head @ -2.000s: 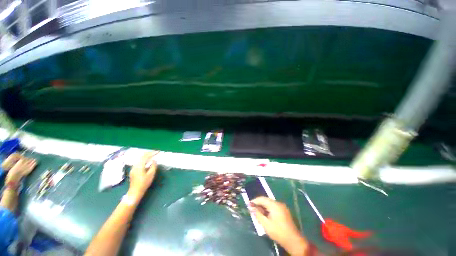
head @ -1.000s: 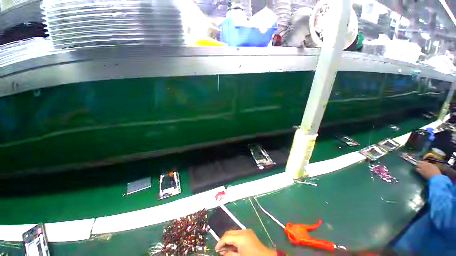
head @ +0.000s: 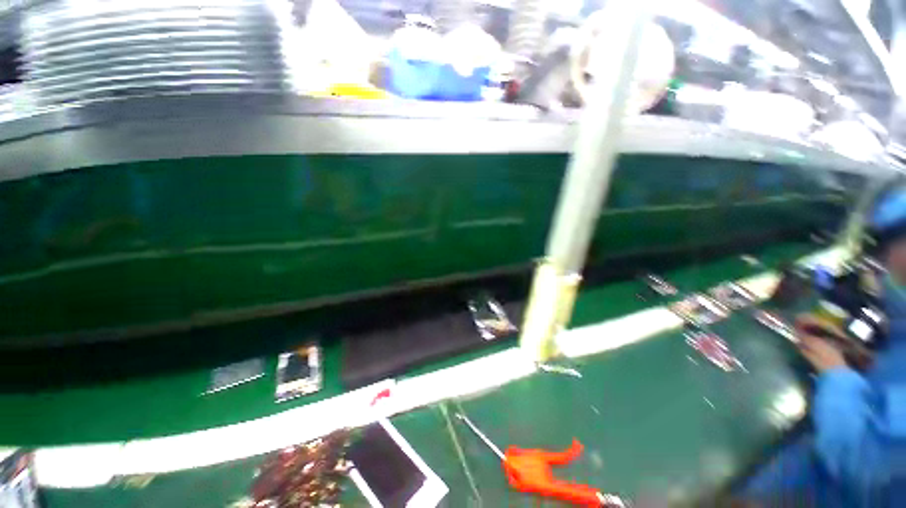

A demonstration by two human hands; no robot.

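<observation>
Neither of my hands is in the picture. Nearest in front of me, a white-framed phone or screen [head: 390, 464] with a dark centre lies flat on the green mat. A heap of small dark red and silver components [head: 300, 474] lies against its left side, cut off by the bottom edge. The orange air blow gun [head: 546, 470] lies to the right, its thin nozzle pointing up and left. The picture is blurred.
On the belt beyond the white strip [head: 219, 429] are a thin grey plate [head: 235, 375], an open phone body [head: 299, 371], a long black tray [head: 407, 345] and another phone body [head: 491, 317]. A pale post [head: 581, 189] stands centre-right. A person in blue [head: 854, 417] works at far right.
The view has swung right. My right hand, earlier at the white-framed phone, is out of the picture, and the phone's whole frame shows more. My left hand, visible two seconds ago, is also out.
</observation>
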